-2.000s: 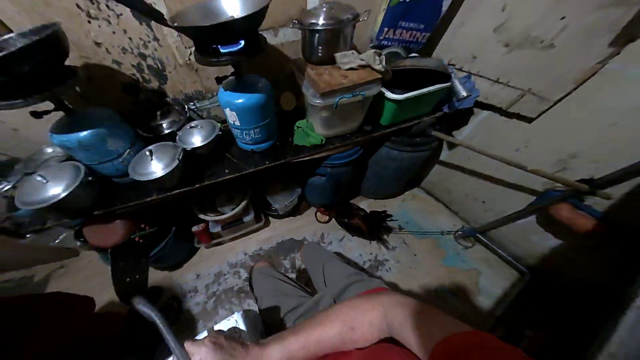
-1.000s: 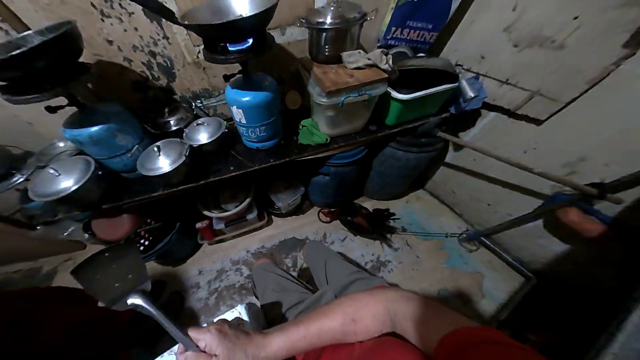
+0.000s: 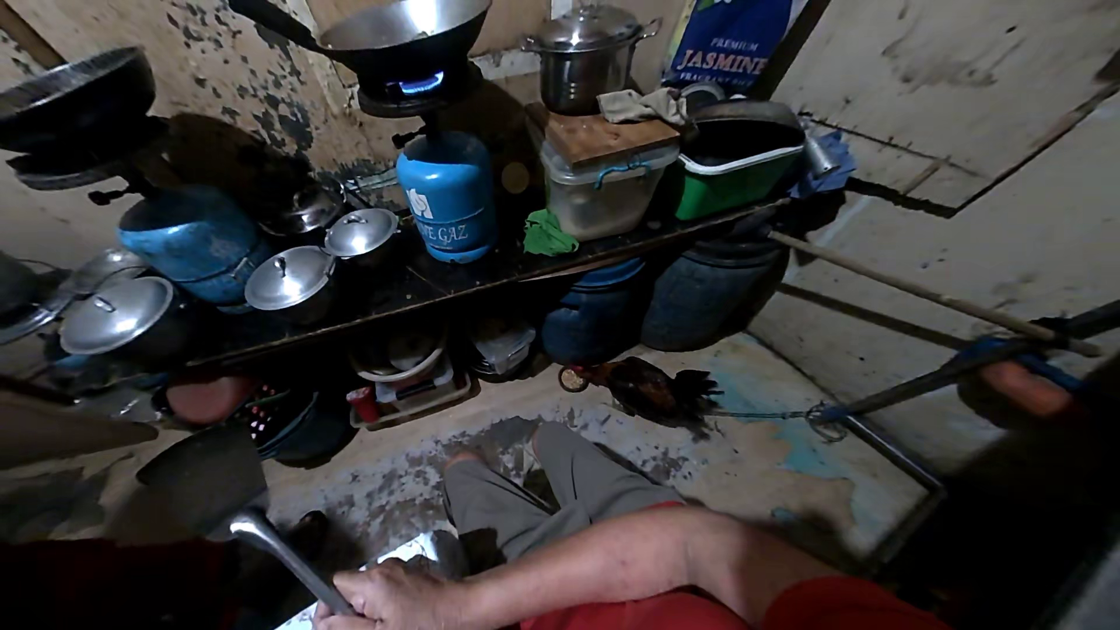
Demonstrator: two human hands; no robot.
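Note:
My right hand (image 3: 385,599) is closed around the metal handle of a wok turner (image 3: 206,481), low in the view. The turner's broad dark blade points up and left, above the floor. Below the hand lies a bright, flat surface that I cannot identify. My left hand is out of view. Up on the shelf, well away from the hand, a wok (image 3: 402,39) sits over a lit blue flame on a burner, which is mounted on a blue gas cylinder (image 3: 448,197). Its inside looks mostly bare metal. Lidded pots (image 3: 290,278) stand to the left of that cylinder.
A second wok (image 3: 79,96) rests over another blue cylinder (image 3: 188,232). A steel pot (image 3: 588,61), plastic box (image 3: 608,192) and green tub (image 3: 739,179) line the shelf. Below are blue drums (image 3: 709,293). A tethered chicken (image 3: 647,389) is on the floor beyond my trouser legs (image 3: 577,486).
Two seconds ago mainly the turner's handle showed; since then its blade has turned to show its broad face. My right hand has kept its grip.

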